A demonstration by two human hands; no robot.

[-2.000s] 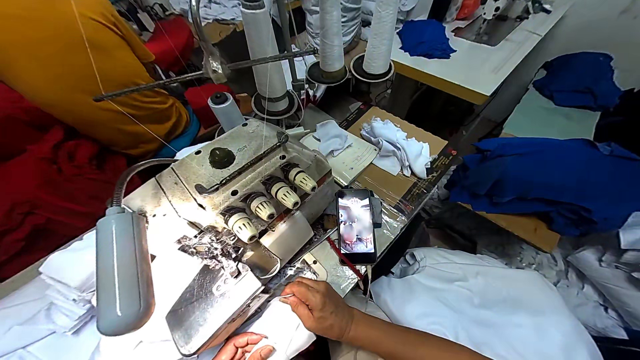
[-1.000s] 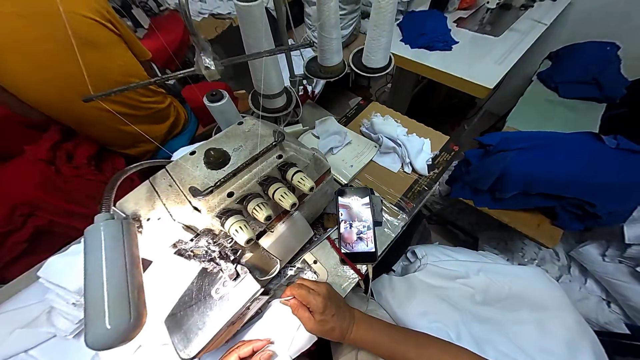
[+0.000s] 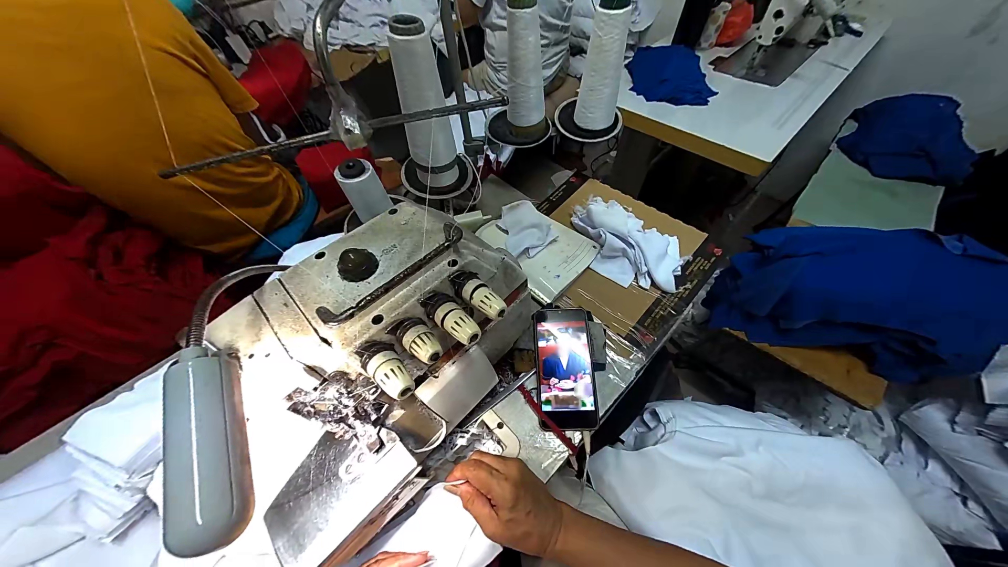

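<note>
At the front of an overlock sewing machine [image 3: 409, 291], my right hand [image 3: 508, 500] pinches the edge of a white fabric piece [image 3: 449, 528] between thumb and fingers. My left hand [image 3: 398, 559] shows only as fingertips at the bottom edge, resting on the same white fabric; the rest of it is out of frame. The machine's metal plate [image 3: 339, 496] lies just left of both hands. Several cream tension dials [image 3: 417, 340] line the machine's front. A grey lamp [image 3: 201, 457] on a bent neck lights the needle area.
A phone [image 3: 565, 370] with a lit screen stands right of the machine, a cable below it. White cloth [image 3: 756, 480] is heaped at the lower right, stacked white pieces [image 3: 118, 449] at the left. Thread cones [image 3: 425, 102] rise behind. A person in an orange shirt [image 3: 134, 118] sits at upper left.
My left hand has moved down, so less of it shows at the bottom edge. My right hand keeps nearly the same place, pinching the fabric.
</note>
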